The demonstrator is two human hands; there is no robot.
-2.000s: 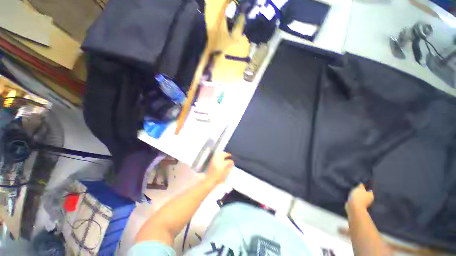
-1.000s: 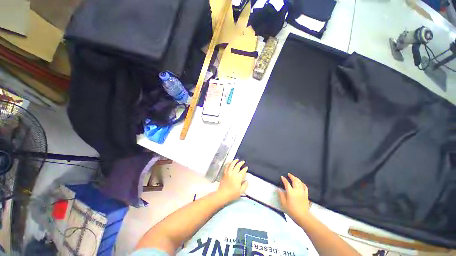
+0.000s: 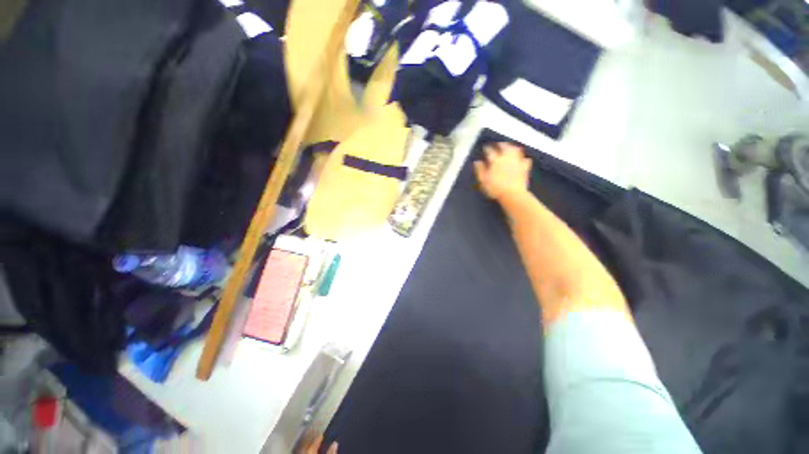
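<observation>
The black fabric (image 3: 426, 355) lies in a smooth layer, with its left edge running diagonally and looser folds at the right. My right hand (image 3: 504, 170) rests on its far left corner, fingers somewhat apart, with no tool seen in it. My left hand (image 3: 319, 445) is cut off by the bottom edge; only fingertips show, at the fabric's near left edge beside a grey metal bar (image 3: 306, 399). What the left fingers do is hidden.
A speckled block (image 3: 422, 186), tan card pieces (image 3: 350, 199), a pink-and-white phone-like rectangle (image 3: 277, 297), a long wooden stick (image 3: 266, 199) and a bottle (image 3: 173, 266) lie left. Dark and white bundles (image 3: 443, 80) are beyond. A blurred silver metal device (image 3: 763, 168) stands far right.
The view has moved closer to the far end. My right hand has gone from the near edge to the fabric's far left corner. My left hand is now mostly out of the picture.
</observation>
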